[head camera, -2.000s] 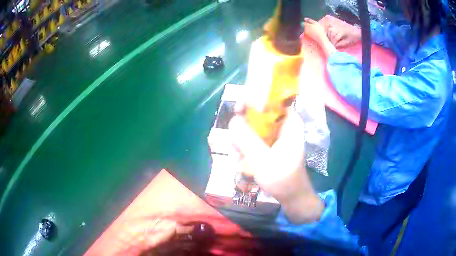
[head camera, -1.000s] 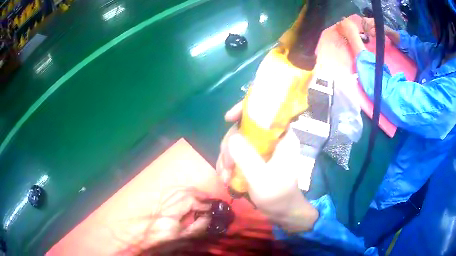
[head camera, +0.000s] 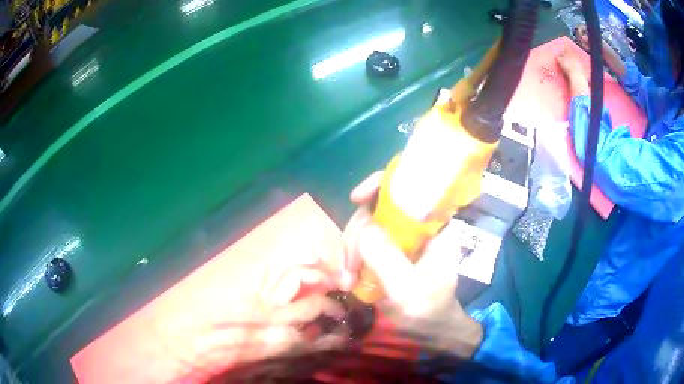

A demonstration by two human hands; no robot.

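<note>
My right hand (head camera: pixel 409 274) is closed around the yellow-orange electric screwdriver (head camera: pixel 431 172), which leans with its lower end at the round black housing (head camera: pixel 349 315). The housing lies on the red-pink mat (head camera: pixel 217 281). My left hand (head camera: pixel 289 311) is at the housing's left side, its fingers holding it; the hand is blurred and hair partly covers it. The screwdriver's tip and its exact contact point are hidden by my hands.
A white screw tray (head camera: pixel 476 251) and an open white parts bin (head camera: pixel 510 169) stand right of the screwdriver. A clear plastic bag (head camera: pixel 544 210) lies beside them. Black housings (head camera: pixel 382 64) sit on the green surface. A black cable (head camera: pixel 591 150) hangs before a neighbour in a blue smock (head camera: pixel 630 169).
The screwdriver has come from above the white boxes down to the black housing, now leaning more. The left fingers have closed in around the housing. The view has shifted.
</note>
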